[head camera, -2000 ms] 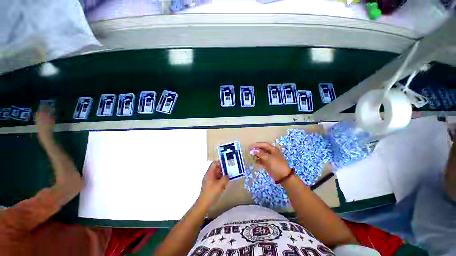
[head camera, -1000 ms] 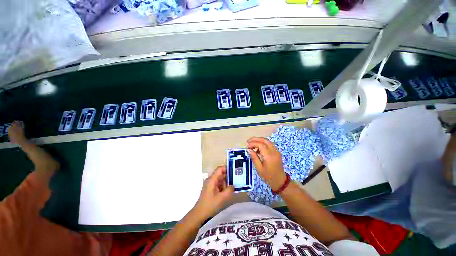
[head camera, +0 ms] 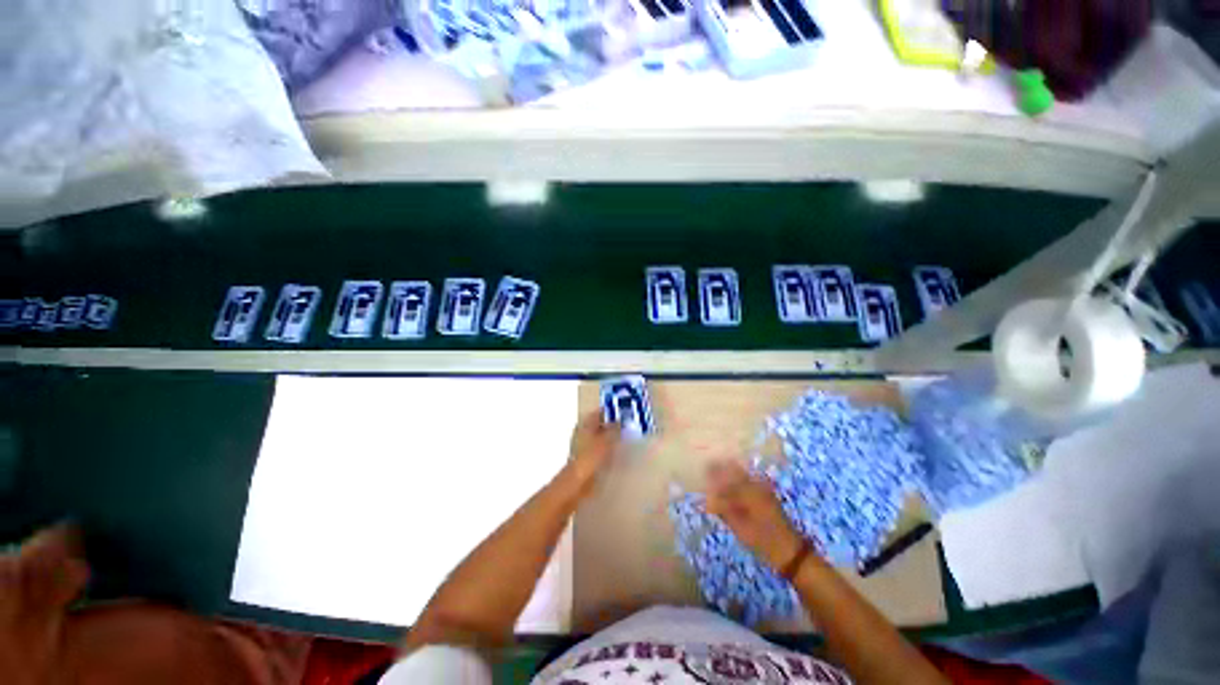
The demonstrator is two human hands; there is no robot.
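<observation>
My left hand (head camera: 597,442) holds one flat rectangular unit (head camera: 626,406) with a pale-blue border and dark centre, over the upper left of the tan cardboard (head camera: 636,535). My right hand (head camera: 749,510) is blurred, over the left edge of the pile of small blue-white parts (head camera: 850,468). Whether its fingers hold a part cannot be told. The two hands are apart.
The green conveyor (head camera: 589,228) carries rows of units (head camera: 408,309) beyond a pale rail (head camera: 468,361). A white sheet (head camera: 401,495) lies left, a dark stick (head camera: 895,549) and parts bag (head camera: 977,448) right. A tape roll (head camera: 1070,356) hangs at the slanted post. Neighbours' sleeves show both sides.
My left hand has carried the unit up and away from my body. My right hand has left the unit and moved down and right to the pile. The left neighbour's hand has left the conveyor.
</observation>
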